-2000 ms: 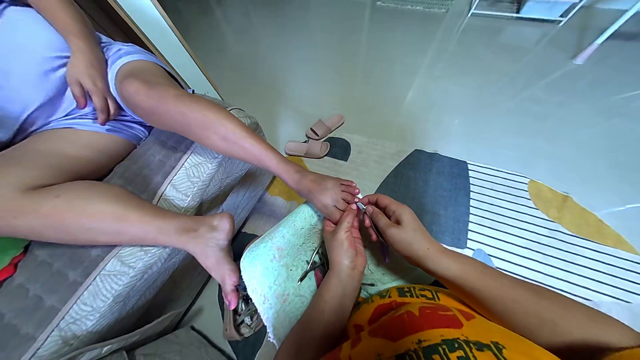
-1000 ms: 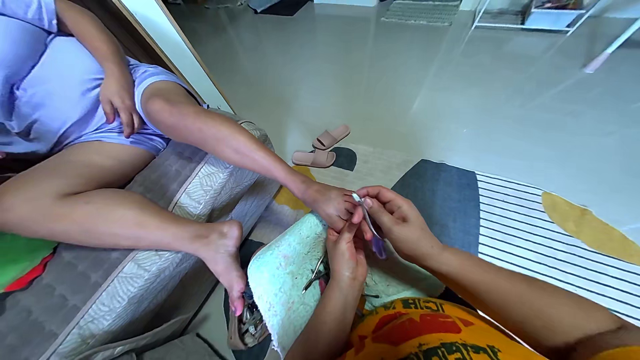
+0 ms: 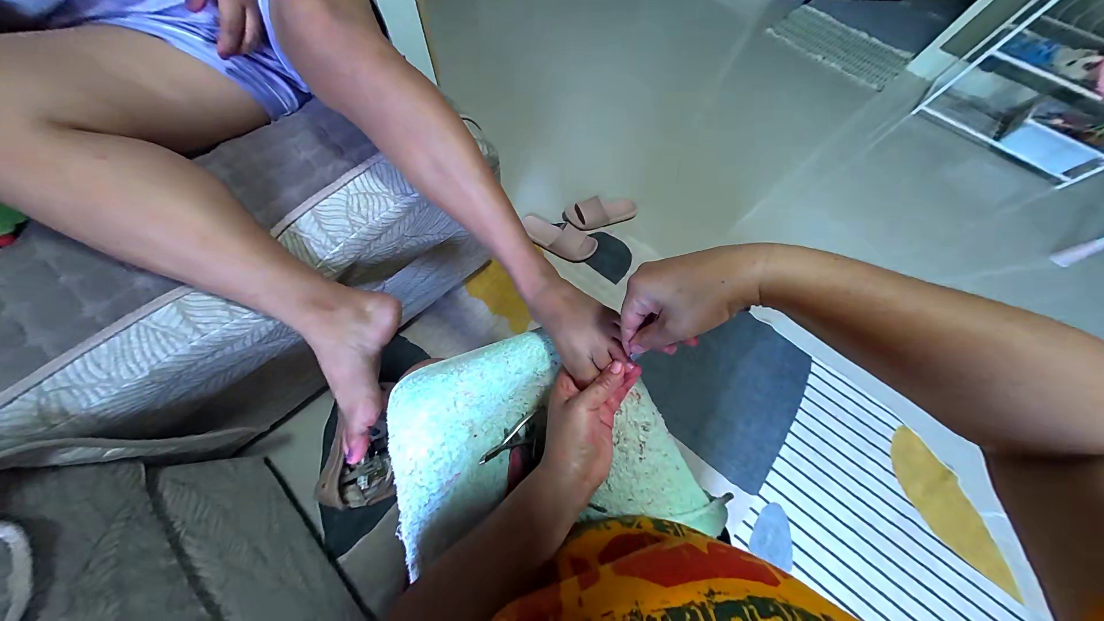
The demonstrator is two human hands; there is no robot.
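Observation:
A person's bare foot (image 3: 582,332) rests at the edge of a pale green towel (image 3: 466,423) over my lap. My left hand (image 3: 582,431) grips the toes from below, its thumb near a toenail. My right hand (image 3: 677,302) is pinched at the same toes from above, closed on a small thin tool that its fingers mostly hide; its kind cannot be told. A metal implement (image 3: 507,438), apparently nippers or scissors, lies on the towel beside my left wrist. The person's other foot (image 3: 354,354), with painted nails, hangs by the mattress.
The person sits on a grey mattress (image 3: 362,224) at the left. Beige slippers (image 3: 565,239) lie on the floor beyond the foot. A patterned rug (image 3: 828,457) spreads at the right, and a white rack (image 3: 1009,112) stands at the upper right. A container of small items (image 3: 366,479) sits below the other foot.
My right hand has turned over at the toes, its wrist and elbow now raised farther out. The purple tool seen in it a second ago is now mostly hidden. The view has shifted closer.

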